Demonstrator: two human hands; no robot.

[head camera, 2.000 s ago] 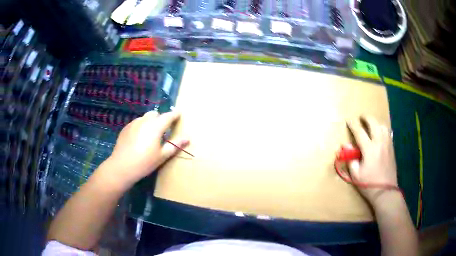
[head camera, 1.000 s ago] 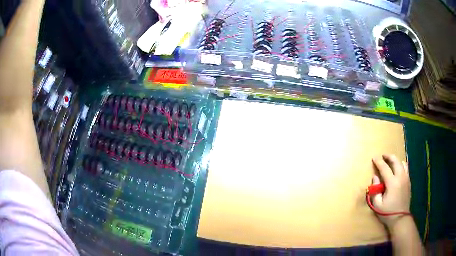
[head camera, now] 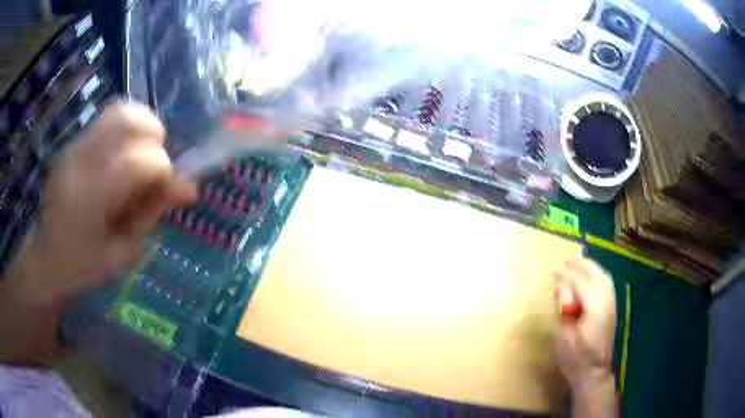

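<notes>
My left hand [head camera: 110,200] is blurred at the left, raised above the bench. Its fingers pinch the edge of a see-through plastic sheet or tray [head camera: 327,77], blurred and tilted, reaching to the upper right. My right hand [head camera: 586,322] is closed around a red probe handle [head camera: 571,308] over the right part of the tan cardboard sheet [head camera: 392,286]. Its fingers hide most of the handle, and its tip cannot be made out. The cardboard lies flat in front of me with nothing on it.
A clear tray with dark speaker rows and red wires [head camera: 216,233] lies left of the cardboard. Rear trays [head camera: 457,148] hold more speakers. A round white-rimmed device [head camera: 600,143] and stacked cardboard [head camera: 678,163] stand at the right.
My left hand has come back lower into view, holding the see-through plastic. My right hand still holds the red handle by the cardboard's right side. The view has tilted and shifted.
</notes>
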